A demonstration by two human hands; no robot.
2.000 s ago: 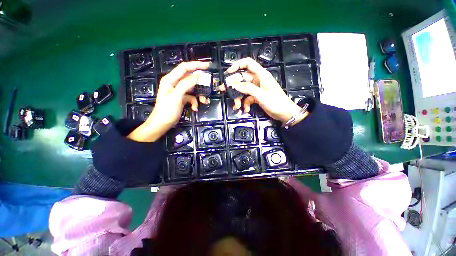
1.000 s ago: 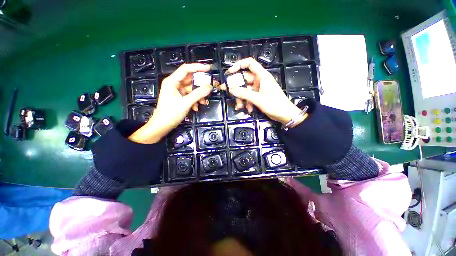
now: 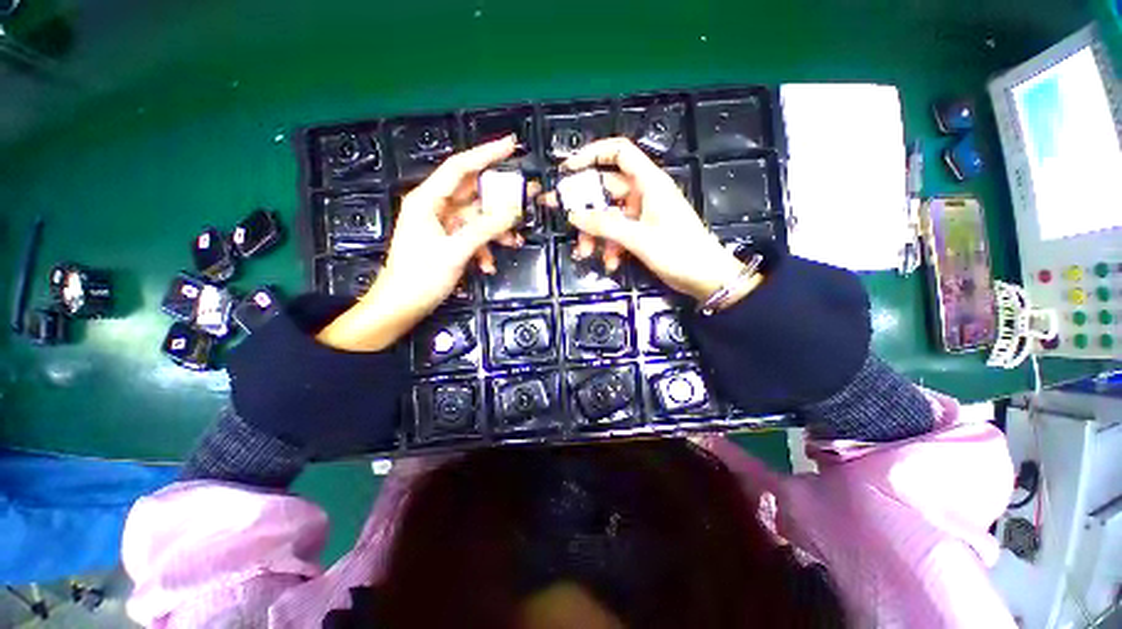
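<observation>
My left hand (image 3: 431, 240) holds a small black camera unit (image 3: 502, 192) between its fingertips, with a lit white face turned up. My right hand (image 3: 646, 221) holds a second unit (image 3: 582, 191), its white face showing small dark marks. The two units are side by side, a little apart, above the upper middle of the black blister tray (image 3: 736, 188). Many tray pockets hold black units with round lens rings, such as one unit (image 3: 525, 334) in a lower row. Some pockets are empty. My hands and sleeves hide part of the tray.
Loose black units (image 3: 213, 252) lie left of the tray, with a dark pen (image 3: 25, 277) farther left. Right of the tray are a white paper sheet (image 3: 843, 172), two blue-edged units (image 3: 963, 156), a smartphone (image 3: 960, 277), a coiled white cable (image 3: 1011, 322) and a bench tester (image 3: 1064, 264).
The faces of both held units have tilted further up and show as fuller white squares than at first. My hands have stayed in nearly the same place.
</observation>
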